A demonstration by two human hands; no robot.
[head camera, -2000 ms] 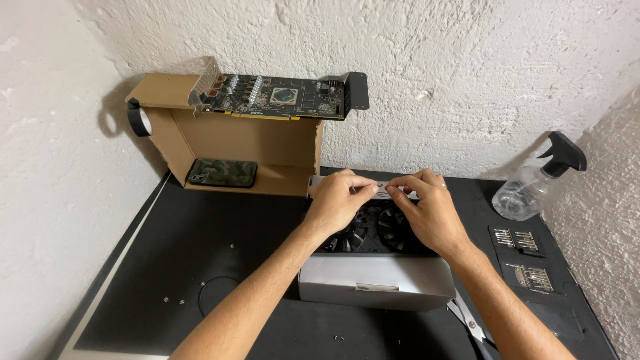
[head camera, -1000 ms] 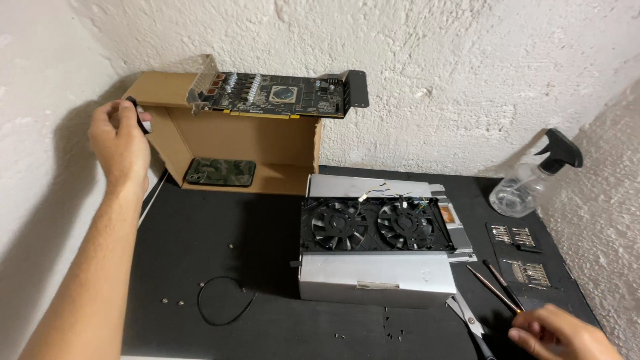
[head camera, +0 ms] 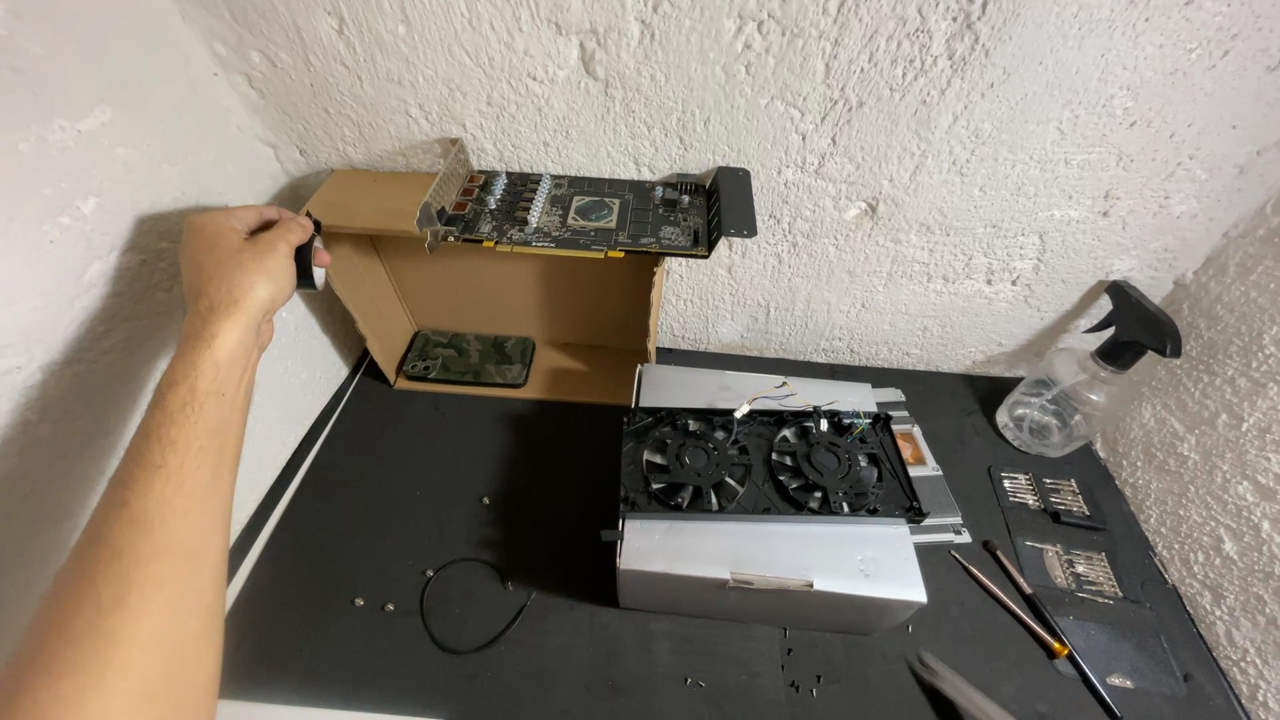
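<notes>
My left hand point(head camera: 238, 268) is at the upper left, its fingers closed on a roll of black tape point(head camera: 309, 262) against the left corner of an open cardboard box point(head camera: 375, 202). My right hand is out of view. At the bottom edge, blurred scissors blades point(head camera: 955, 685) show, their handles hidden. A graphics card circuit board point(head camera: 600, 215) rests on top of the cardboard box and extends past its right side. A black twin-fan shroud point(head camera: 760, 465) lies on a white box point(head camera: 770, 565), with thin fan wires and a white connector point(head camera: 741, 410) at its back edge.
A camouflage-cased phone point(head camera: 470, 358) lies inside the cardboard box. At right are a spray bottle point(head camera: 1060, 400), screwdriver bits point(head camera: 1085, 570) and two slim tools point(head camera: 1010, 605). A black cable loop point(head camera: 425, 610) and several small screws point(head camera: 790, 653) lie on the dark table.
Both hands were over the fans two seconds ago; my left hand then moved to the tape roll, where it remains. My right hand has left view at the lower right, and the scissors have shifted down.
</notes>
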